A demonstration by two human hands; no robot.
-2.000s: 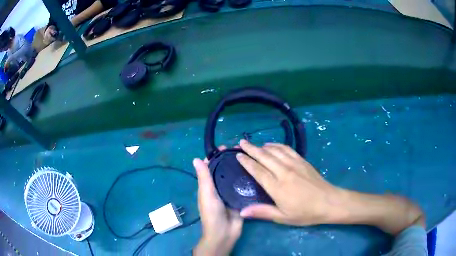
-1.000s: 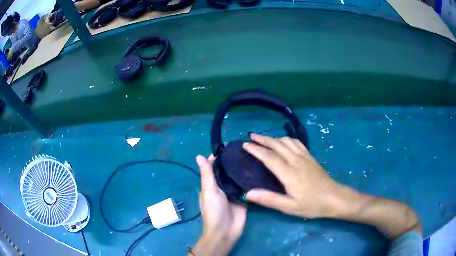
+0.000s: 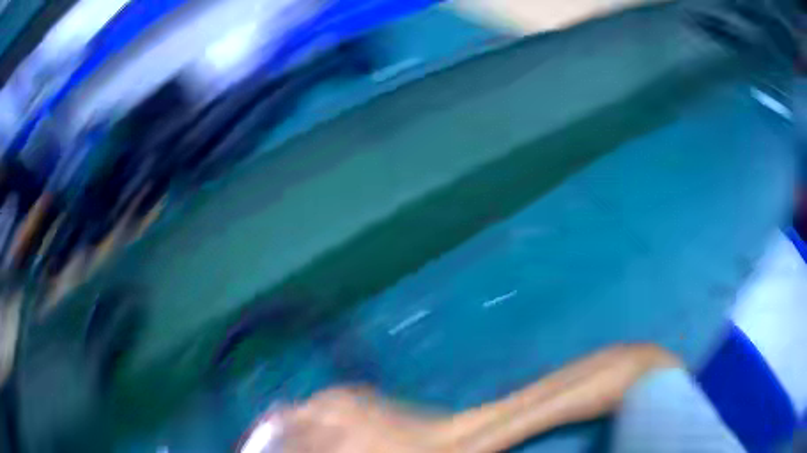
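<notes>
The picture is strongly blurred. My right hand (image 3: 345, 423) is at the bottom edge, left of the middle, partly cut off, with its forearm reaching in from the lower right. A dark, smeared arch (image 3: 243, 332) just above it looks like the headband of the black headphones. The ear cups cannot be made out. A small whitish shine shows at my fingertips; I cannot tell what it is. Whether my right hand holds anything is hidden by blur and the picture's edge. My left hand is not in view.
The teal bench (image 3: 566, 257) spreads across the right. The dark green conveyor belt (image 3: 372, 177) runs diagonally beyond it. Dark smeared shapes lie past the belt at upper left. A blue and white thing (image 3: 748, 380) stands at the right edge.
The view has swung and tilted sharply. My right hand and the headphones now sit lower left in the picture. My left hand, the fan and the power adapter have left view.
</notes>
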